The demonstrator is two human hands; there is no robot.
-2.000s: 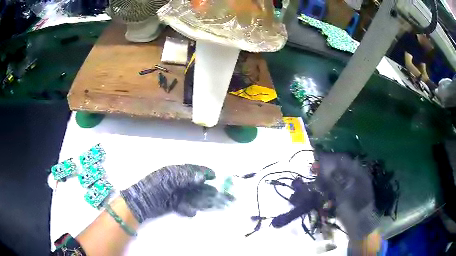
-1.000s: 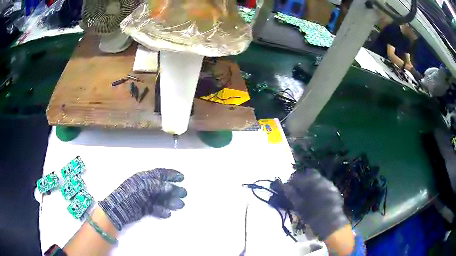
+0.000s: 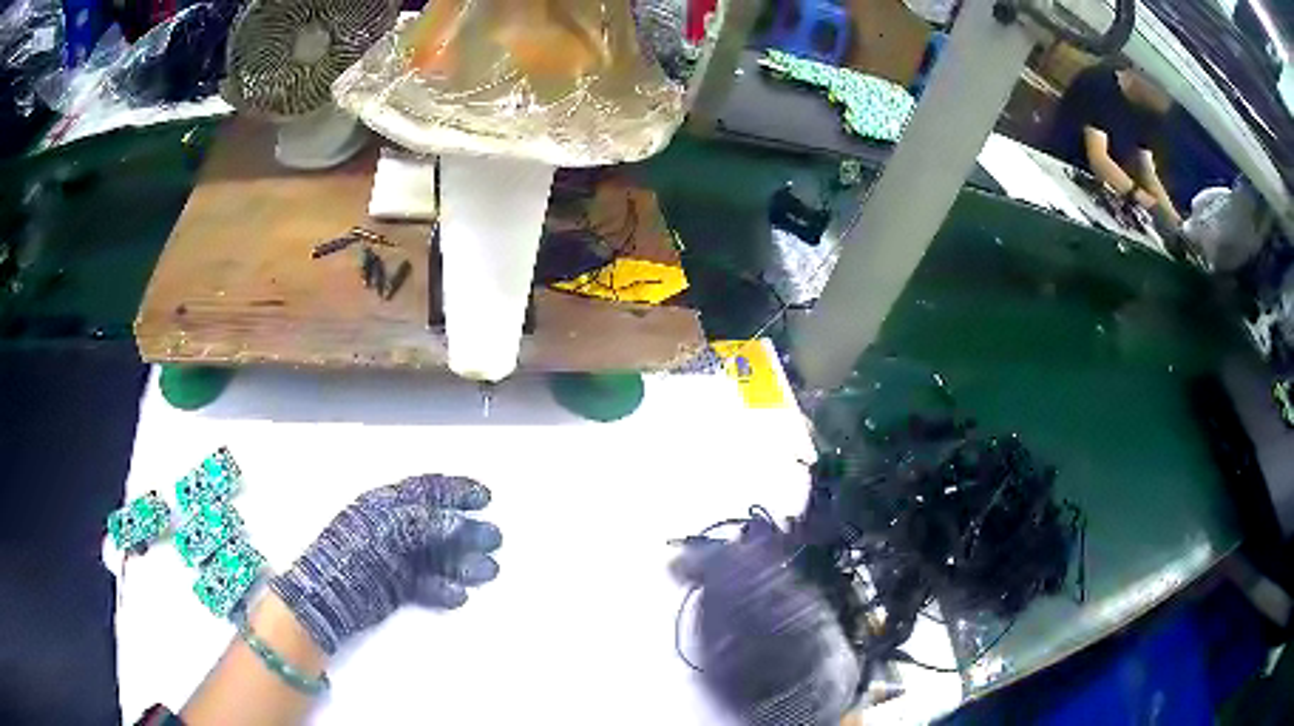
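Observation:
My left hand (image 3: 397, 557), in a grey-black striped glove, rests over the white sheet (image 3: 568, 482) with its fingers bent and apart and nothing seen in them. My right hand (image 3: 766, 631), gloved and blurred, is at the sheet's right side. A thin black cable (image 3: 684, 624) loops out from its fingertips, which look closed on it; the rest of the cable is hidden. The black cable bundle (image 3: 979, 525) lies tangled to its right. Several green circuit boards (image 3: 210, 528) lie at the sheet's left, beside my left wrist.
A white tapering machine column (image 3: 490, 270) with a thin tip stands over a wooden base (image 3: 227, 319) on green feet. A fan (image 3: 305, 64) stands behind at left. A slanted grey post (image 3: 908, 199) rises at right from the dark-green surface (image 3: 1050, 341). A person (image 3: 1121, 135) is far right.
The green piece at my left fingers is gone from view and that hand has shifted left. My right hand has moved left and down from the bundle. The camera view has shifted.

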